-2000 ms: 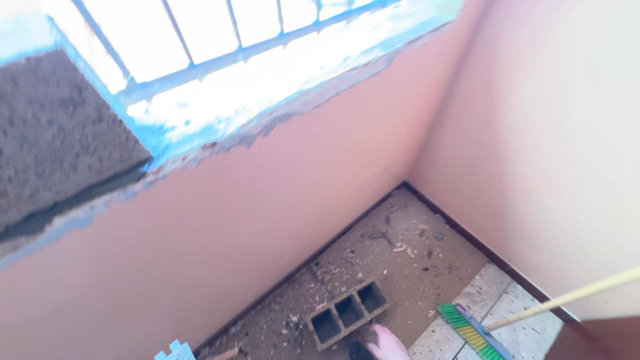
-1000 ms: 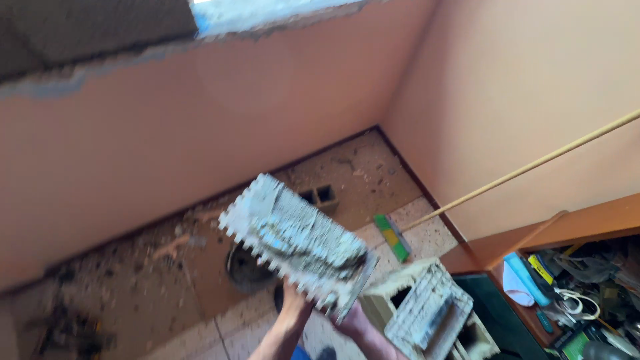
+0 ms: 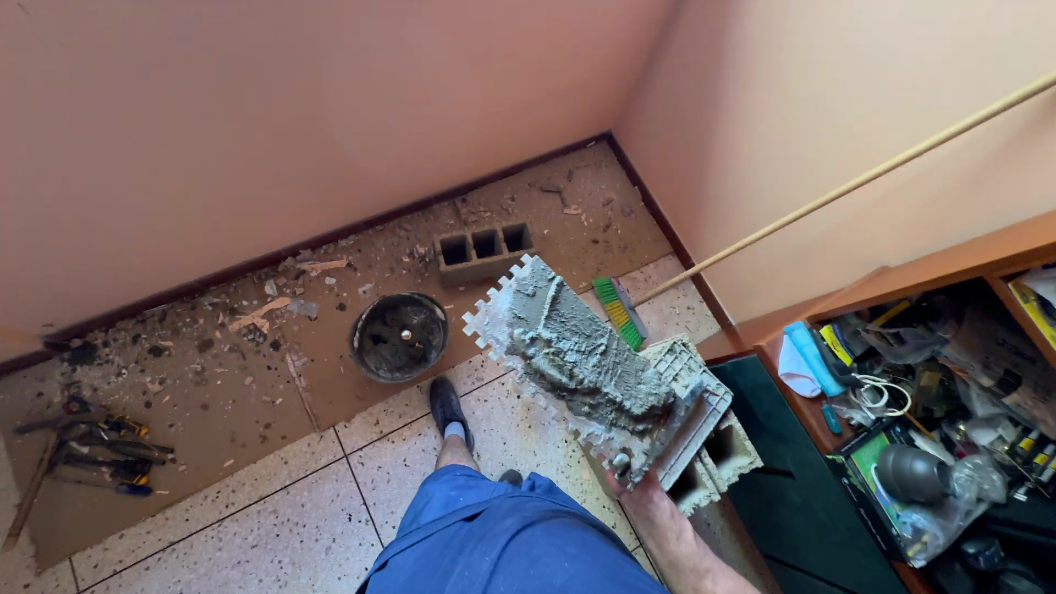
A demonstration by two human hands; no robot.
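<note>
My right hand (image 3: 648, 503) is at the lower middle right, gripping a notched trowel (image 3: 495, 318) from beneath, close to its lower end. Thick grey mortar (image 3: 569, 355) covers the trowel's upturned face, and square teeth line its left edge. My fingers are mostly hidden under the trowel. Just beyond it, a mortar-caked plastering float (image 3: 689, 429) lies over a hollow block (image 3: 734, 454), partly covered by the trowel. My left hand is out of view.
A round black bucket (image 3: 400, 338) and another hollow block (image 3: 487, 252) stand on debris-strewn brown floor covering (image 3: 198, 404). A broom (image 3: 619, 313) leans beyond the trowel. Hand tools (image 3: 107, 450) lie at left. At right are a dark green panel (image 3: 784, 487) and a cluttered wooden shelf unit (image 3: 800, 429).
One second ago both hands were under the mortar-loaded trowel; now only the right hand shows. The view has swung down from the window opening towards the floor.
</note>
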